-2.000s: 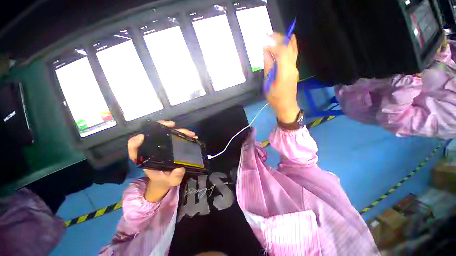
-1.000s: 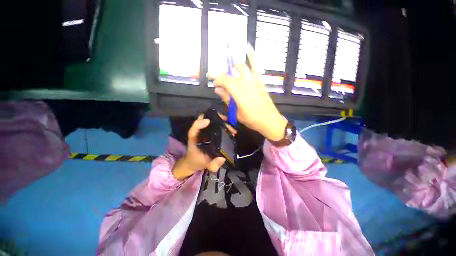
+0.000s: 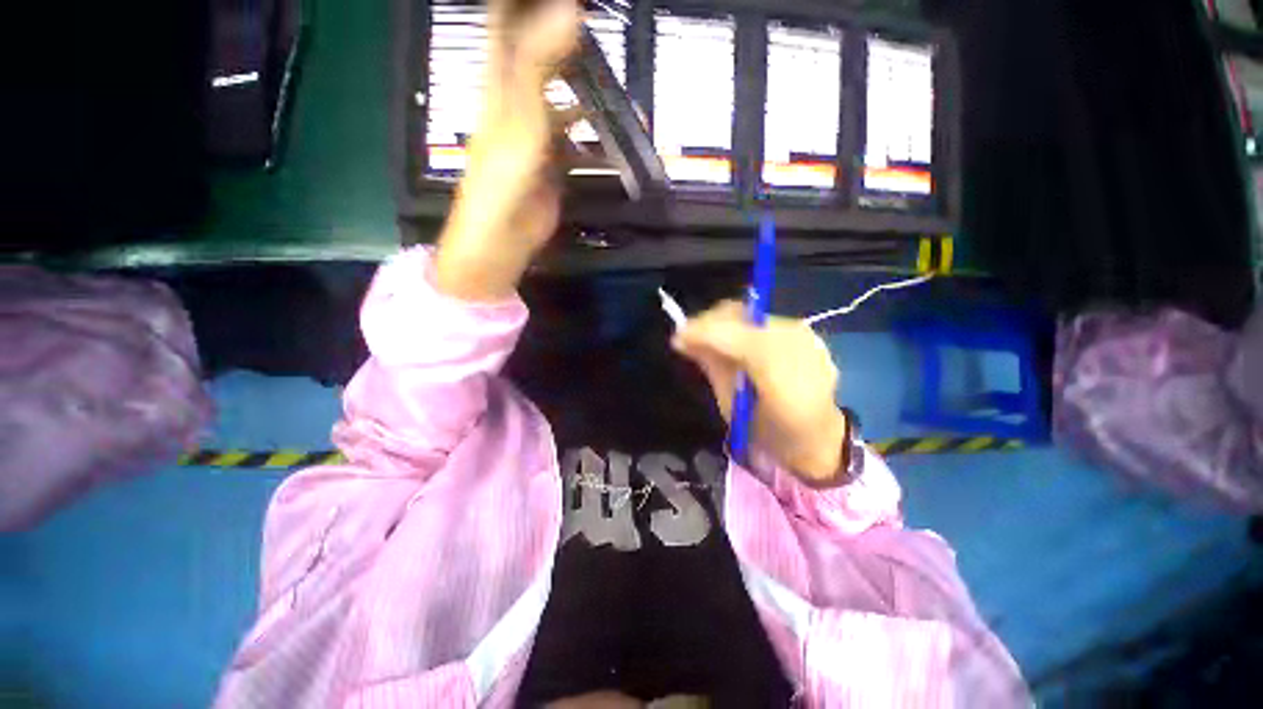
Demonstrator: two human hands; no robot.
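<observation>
My left hand, blurred and cut by the top edge, is over the left part of the black phone tray. It grips a dark smartphone that is tilted over the second slot; the fingertips are hard to see. My right hand is in front of the tray and holds a blue stylus upright. Its fingertips also hold the plug end of a white cable, which touches no device. Other phones in the tray, such as this one, show white list screens with red-orange bottom edges.
A phone with small white text lies left of the tray on the green mat. Yellow tape marks are at the bench edge by the cable. Pink sleeves of neighbours show at both sides. A blue stool stands at right.
My left hand has moved from near my chest up to the tray with the device. The cable plug is now out of it, in my right hand. My right hand has come down from the tray.
</observation>
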